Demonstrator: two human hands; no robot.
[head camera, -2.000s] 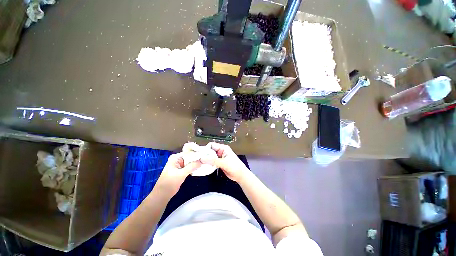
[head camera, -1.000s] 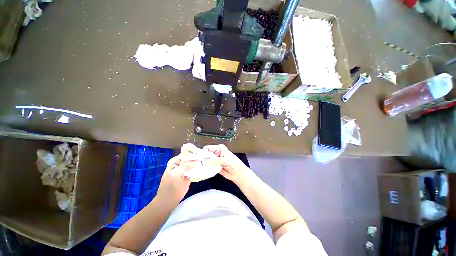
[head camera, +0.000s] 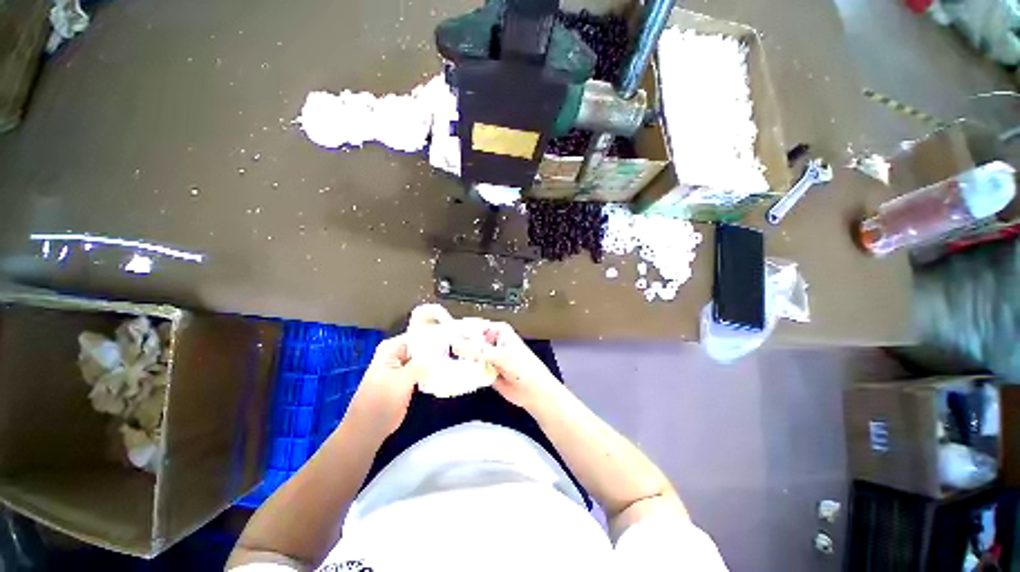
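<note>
A white to cream plush toy piece (head camera: 450, 363) is held over my lap, just below the table edge. My left hand (head camera: 394, 378) grips its left side and my right hand (head camera: 510, 363) grips its right side. Small dark spots show near the middle of the piece; whether they are fitted parts or openings I cannot tell. The dark green hand press (head camera: 509, 95) stands beyond my hands, with its flat base (head camera: 481, 277) near the table edge. No piece lies on the base.
Dark eye parts (head camera: 565, 229) and white washers (head camera: 660, 246) lie right of the base, with cartons behind. White plush pieces (head camera: 364, 120) lie left of the press. A phone (head camera: 738, 277), wrench (head camera: 800, 191) and bottle (head camera: 937, 209) are right. An open carton (head camera: 168, 436) and blue crate (head camera: 308, 385) are lower left.
The plush piece is spread wider and turned so that more of its face shows, with dark spots now visible. Both hands stay on it. The view has shifted slightly.
</note>
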